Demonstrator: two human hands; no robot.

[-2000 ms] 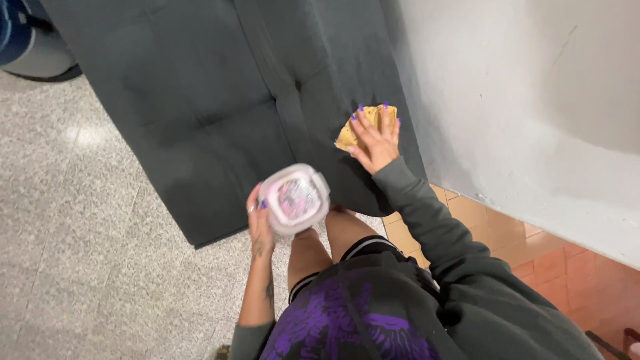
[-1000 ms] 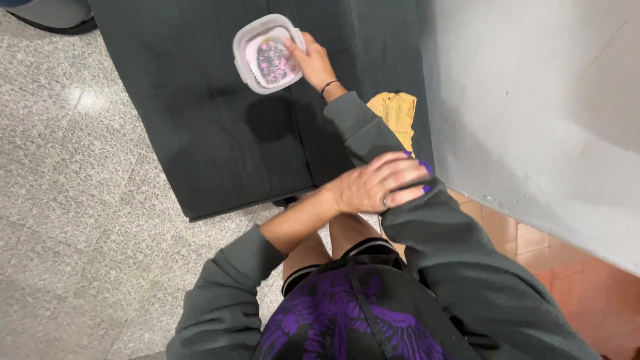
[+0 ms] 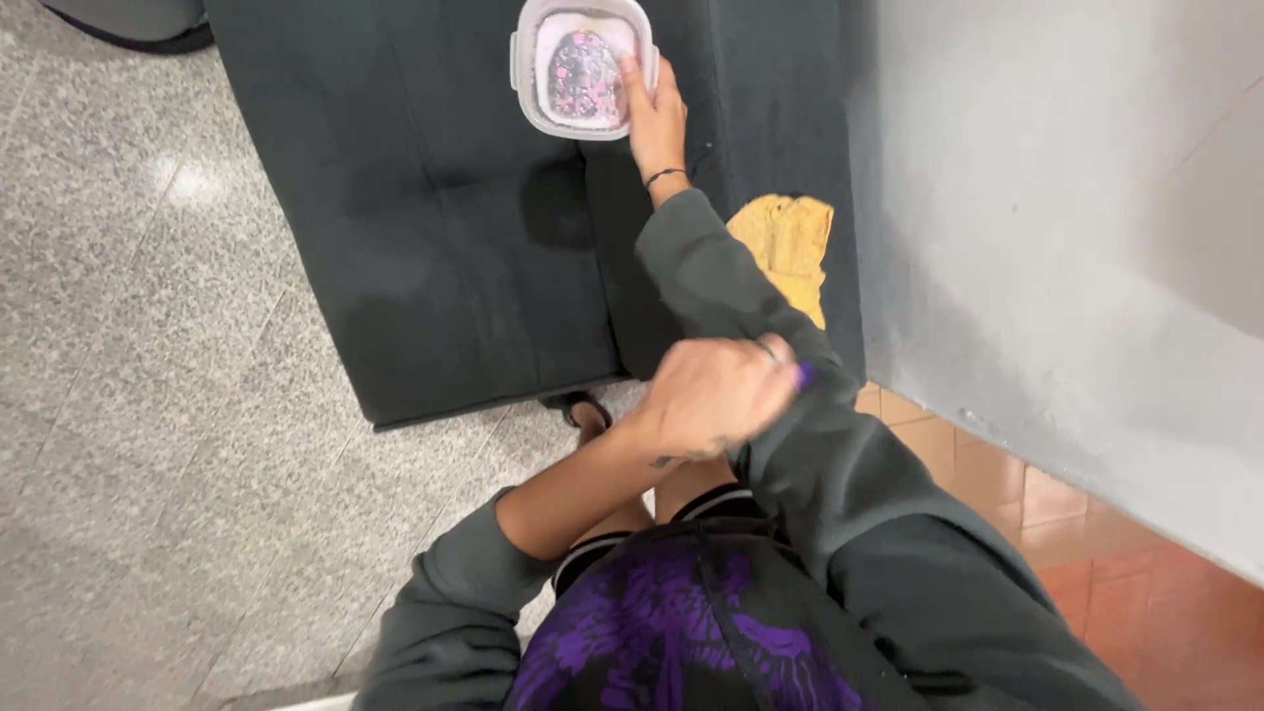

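My right hand [image 3: 660, 118] grips the right rim of a clear plastic container [image 3: 523, 94] with whitish and pink contents, held above a dark upholstered sofa [image 3: 474, 276]. Across my right forearm lies my left hand [image 3: 726, 390], blurred, its fingers at the grey sleeve [image 3: 820, 425]; whether they pinch the fabric cannot be told. A yellow cloth [image 3: 785, 242] rests on the sofa's right part, partly hidden behind the right sleeve.
A pale wall [image 3: 1037, 217] stands close along the sofa's right side. Speckled floor tiles [image 3: 178, 395] lie to the left, orange-brown tiles [image 3: 1047, 513] at the lower right. A rounded grey object [image 3: 138, 15] with a dark base is at the top left.
The container has passed from my left hand to my right and moved up over the sofa. My right hand has let go of the yellow cloth. My left hand has come to my right sleeve.
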